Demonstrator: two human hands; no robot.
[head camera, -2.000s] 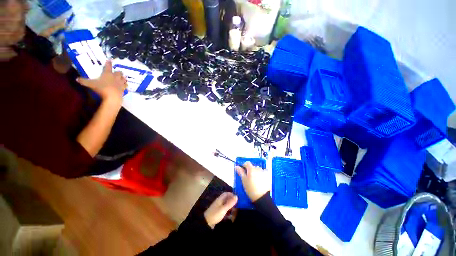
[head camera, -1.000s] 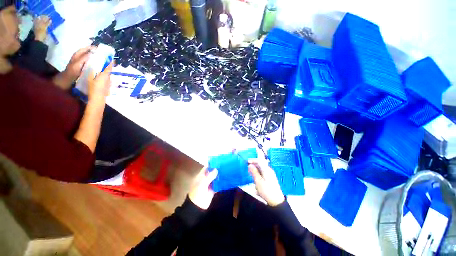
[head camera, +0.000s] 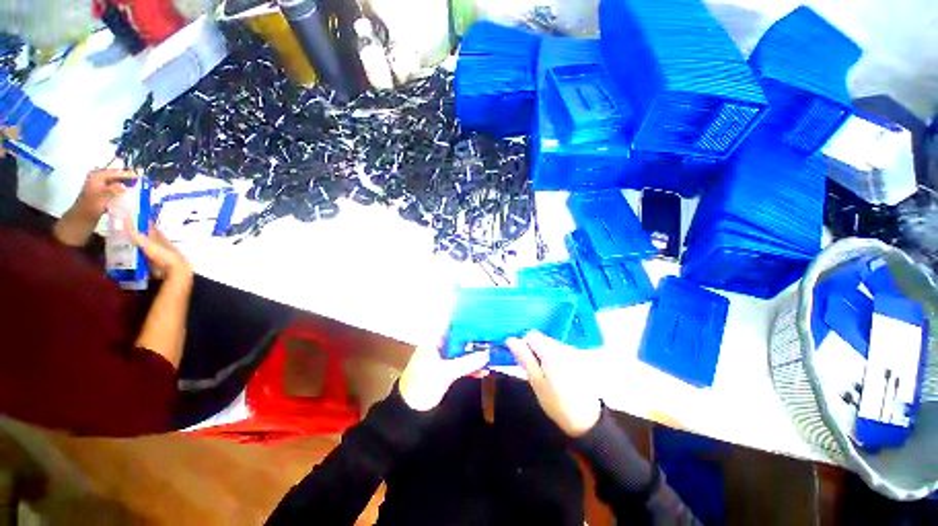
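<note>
A blue blister tray (head camera: 506, 314) is held up by both my hands above the table's front edge, tilted. My left hand (head camera: 437, 376) grips its lower left part. My right hand (head camera: 556, 379) has its fingers on the tray's lower right edge. Dark marks show low on the tray between my hands; I cannot tell exactly what they are. Flat blue trays (head camera: 615, 269) lie behind and to the right of my right hand, some overlapping. Another single tray (head camera: 685, 330) lies further right. The black cable heap (head camera: 309, 144) spreads behind my hands.
Tall stacks of blue trays (head camera: 684, 77) stand at the back right, with a smartphone (head camera: 660, 222) beside them. A grey basket (head camera: 790, 362) with packs is at the right end. A person in dark red (head camera: 77, 329) holds a white-blue pack at left. A red stool (head camera: 307, 382) is below the table.
The held tray has tilted up, and my hands have moved closer together at its lower edge. The view has turned to the right. The neighbour's hands still hold a pack.
</note>
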